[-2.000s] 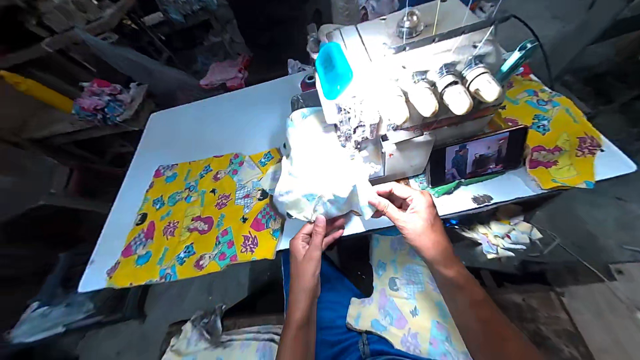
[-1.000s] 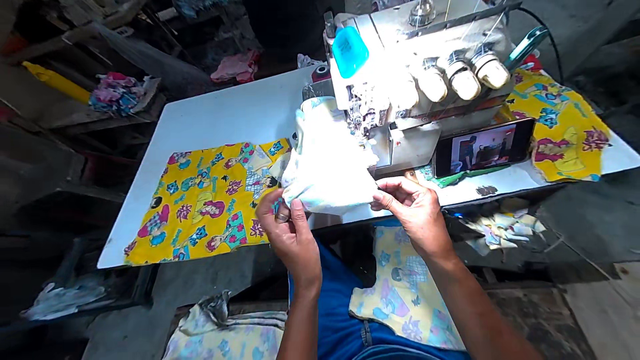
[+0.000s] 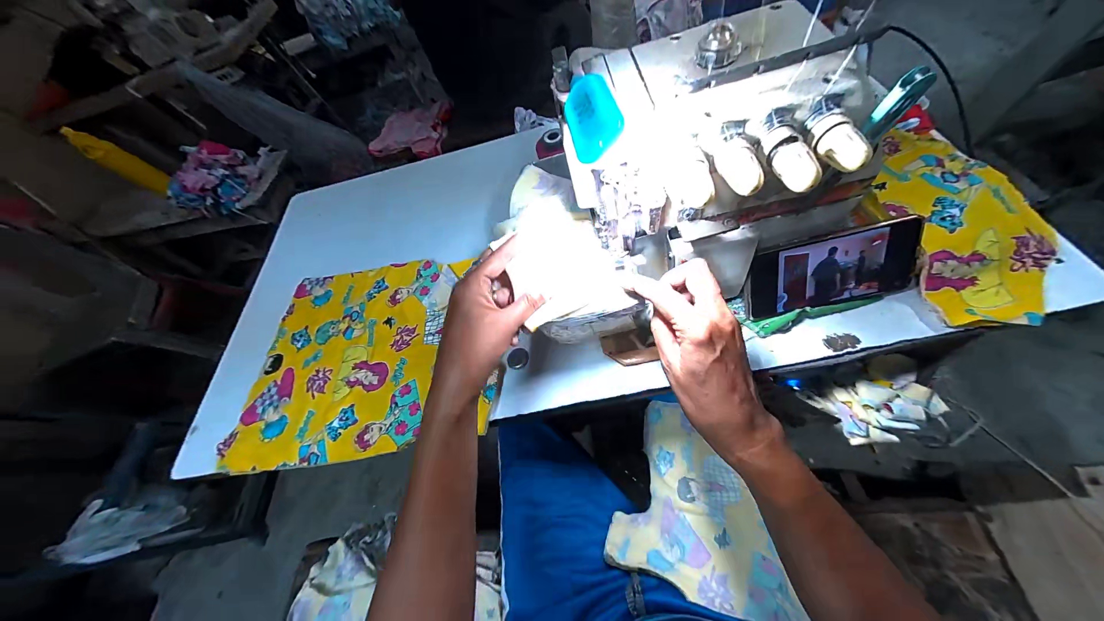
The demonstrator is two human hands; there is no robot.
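A pale fabric piece (image 3: 565, 259), washed out by the lamp light, lies at the needle area of an overlock sewing machine (image 3: 733, 164). My left hand (image 3: 487, 315) grips its left edge between thumb and fingers. At the fabric's lower right corner, close to the presser foot, my right hand (image 3: 690, 332) pinches the edge with thumb and forefinger. Yellow printed fabric (image 3: 345, 371) is spread on the white table left of my left hand. A pale printed fabric piece (image 3: 707, 509) rests over my lap, below my right hand.
A phone (image 3: 832, 267) with a lit screen leans against the machine's base. More yellow printed fabric (image 3: 975, 233) lies at the right end of the white table (image 3: 371, 207). Fabric scraps (image 3: 880, 405) hang below the front edge. A fabric pile (image 3: 345, 569) sits at the lower left.
Both hands have moved up toward the needle area with the pale fabric. The left hand has shifted from the fabric's lower edge to its left side.
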